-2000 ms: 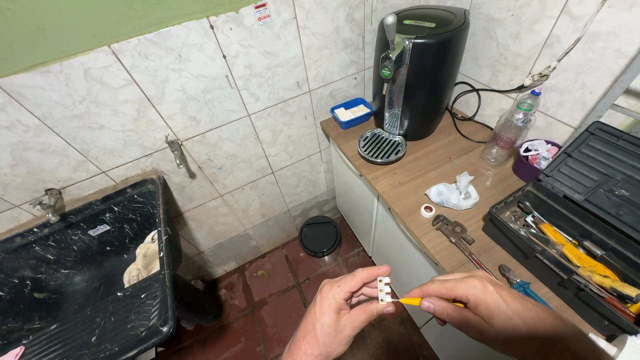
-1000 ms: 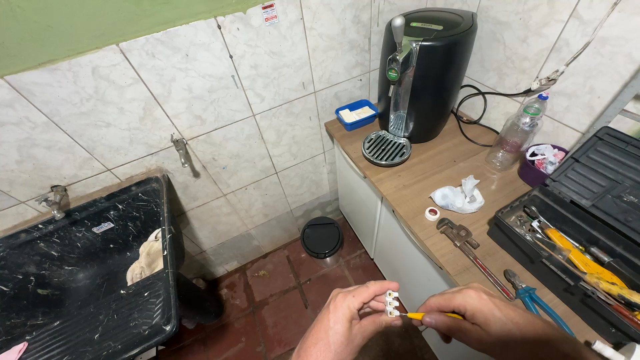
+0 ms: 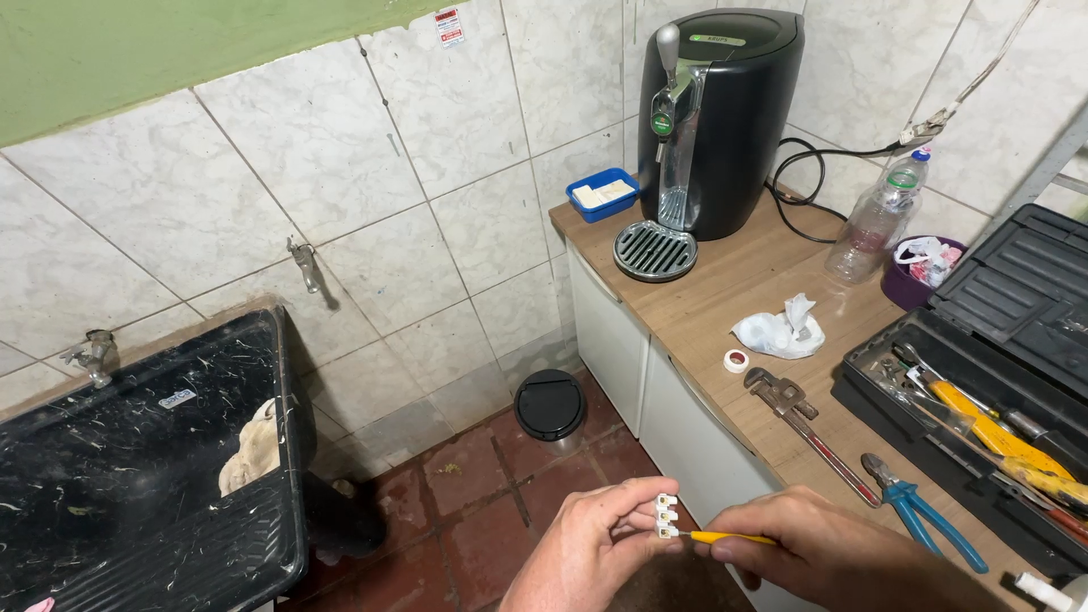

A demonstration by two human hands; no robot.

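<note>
Between the thumb and fingers of my left hand (image 3: pixel 599 544) is a white terminal block (image 3: pixel 666 516) with several screw openings, held upright at the bottom centre of the head view. My right hand (image 3: pixel 786 544) grips a small screwdriver with a yellow handle (image 3: pixel 731 538). Its thin tip meets the lowest part of the block. On the wooden counter to the right lie a pipe wrench (image 3: pixel 812 433), blue-handled diagonal cutters (image 3: pixel 925 512), a roll of white tape (image 3: pixel 736 361) and a crumpled white plastic bag (image 3: pixel 778 330).
An open black toolbox (image 3: pixel 884 340) with tools is at the right. Behind are a Krups beer dispenser (image 3: pixel 722 127), its drip tray (image 3: pixel 655 252), a blue tub (image 3: pixel 602 194) and plastic bottles (image 3: pixel 875 225). A black sink (image 3: pixel 144 476) stands left, a lidded bin (image 3: pixel 550 406) on the floor.
Both hands stay together at the block, with the screwdriver still in my right hand. The view has shifted slightly.
</note>
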